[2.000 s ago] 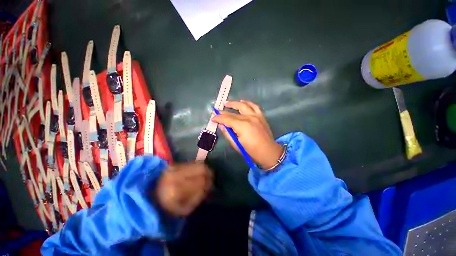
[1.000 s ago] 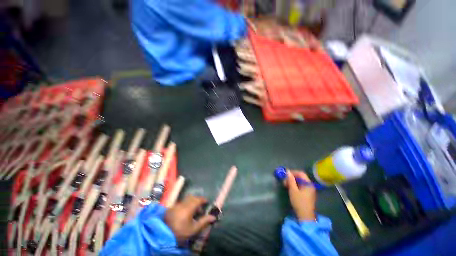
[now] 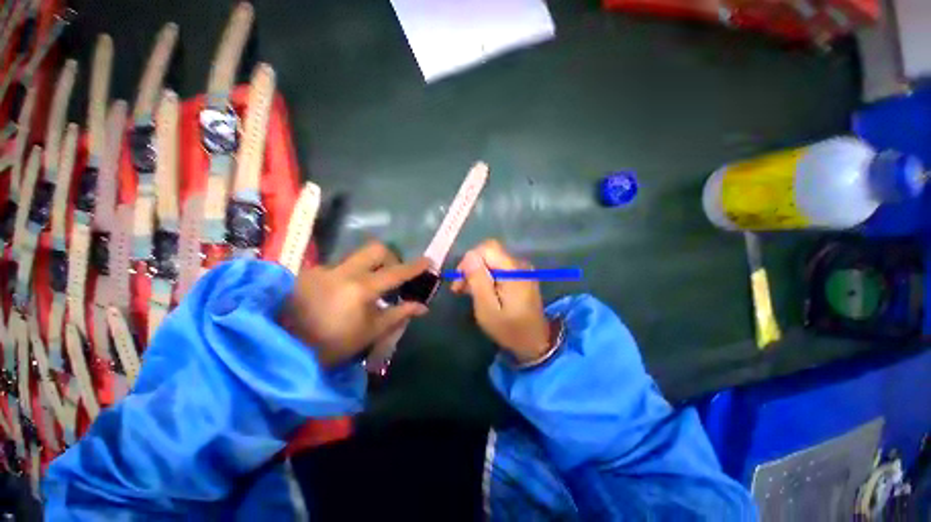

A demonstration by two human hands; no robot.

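A smartwatch (image 3: pixel 420 286) with a dark case and a pale pink strap lies slanted on the dark green mat in front of me. My left hand (image 3: pixel 357 301) holds the case from the left, fingers on its upper and lower edges. My right hand (image 3: pixel 505 301) grips a thin blue stick tool (image 3: pixel 541 274), held nearly level, with its left tip at the right side of the case. The case is partly hidden by my left fingers. A small round blue cap (image 3: pixel 618 189) lies on the mat, up and to the right of my right hand.
Red trays (image 3: pixel 274 163) loaded with watches fill the left. A white paper sheet (image 3: pixel 475 33) lies at the top. A white bottle with yellow label (image 3: pixel 806 186), a yellow-handled flat tool (image 3: pixel 764 306) and a black fixture (image 3: pixel 866 291) are at right. Another red tray (image 3: pixel 755 12) is at the top right.
A second ago my right hand was at the blue cap; it has come back left to the watch with the blue tool. My left hand stays on the case. The view has tilted down again.
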